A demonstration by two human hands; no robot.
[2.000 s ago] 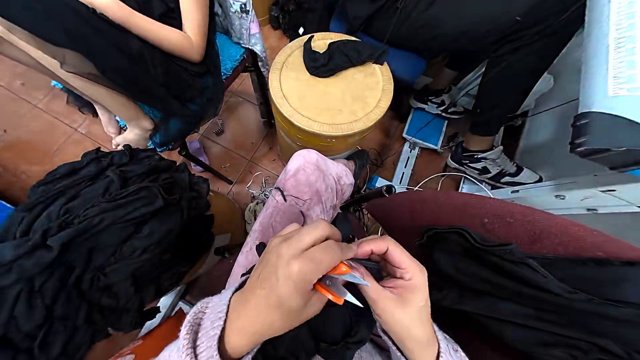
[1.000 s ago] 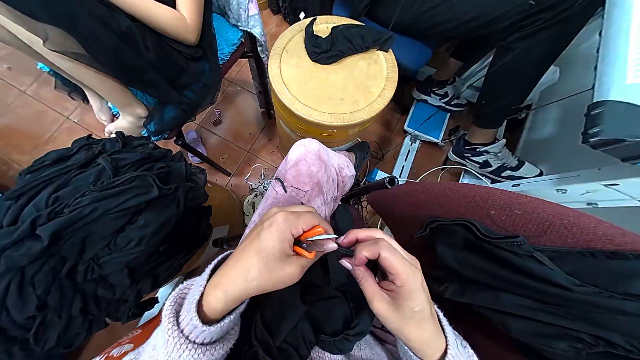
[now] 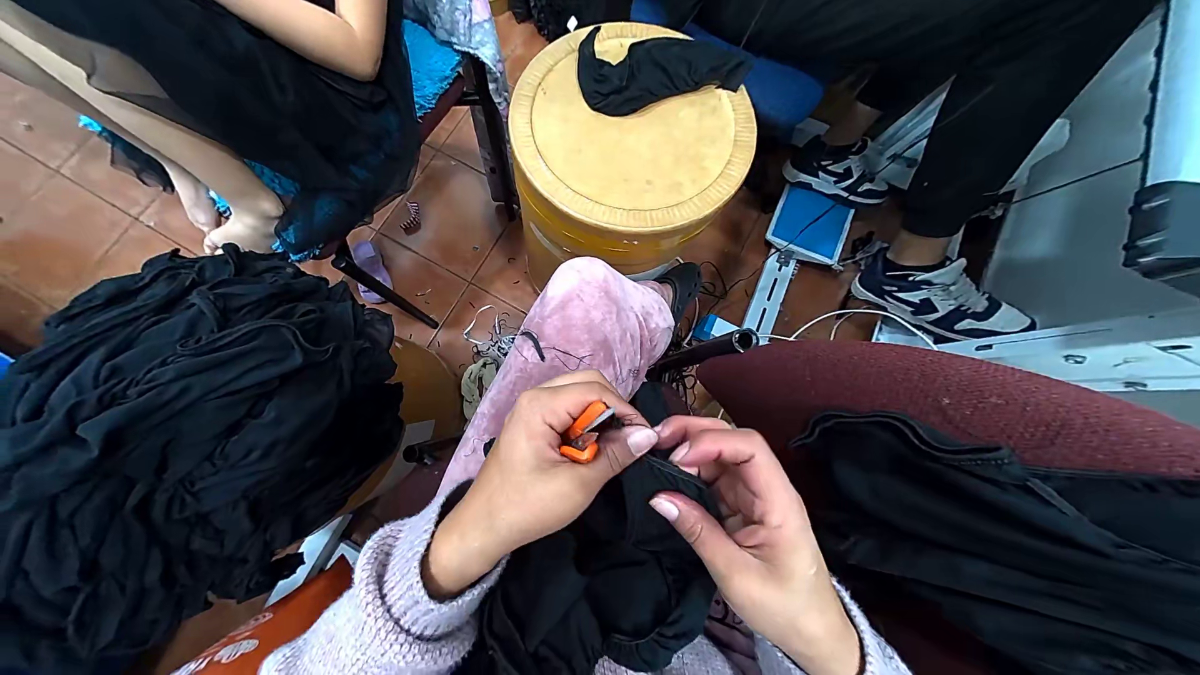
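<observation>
Small thread snips with orange handles (image 3: 583, 433) sit in my left hand (image 3: 553, 459), tucked in the palm with the short metal blades between the fingers. Thumb and fingertips of that hand meet the edge of a black garment (image 3: 600, 572) lying in my lap. My right hand (image 3: 750, 525) pinches the seamed edge of the same black fabric between thumb and fingers, close beside the left fingertips. Where the fingertips meet, the fabric is partly hidden.
A large heap of black fabric (image 3: 187, 422) stands at left. Ahead is a yellow drum (image 3: 628, 159) with a black cloth piece (image 3: 656, 73) on its lid. Black garments (image 3: 994, 544) lie on a maroon chair (image 3: 900, 384) at right. Two people sit nearby; a blue pedal (image 3: 812, 223) is on the floor.
The snips' blades pointed toward the right hand at the fabric one second ago; now the snips are drawn back into the left palm and both hands' fingertips are on the fabric edge.
</observation>
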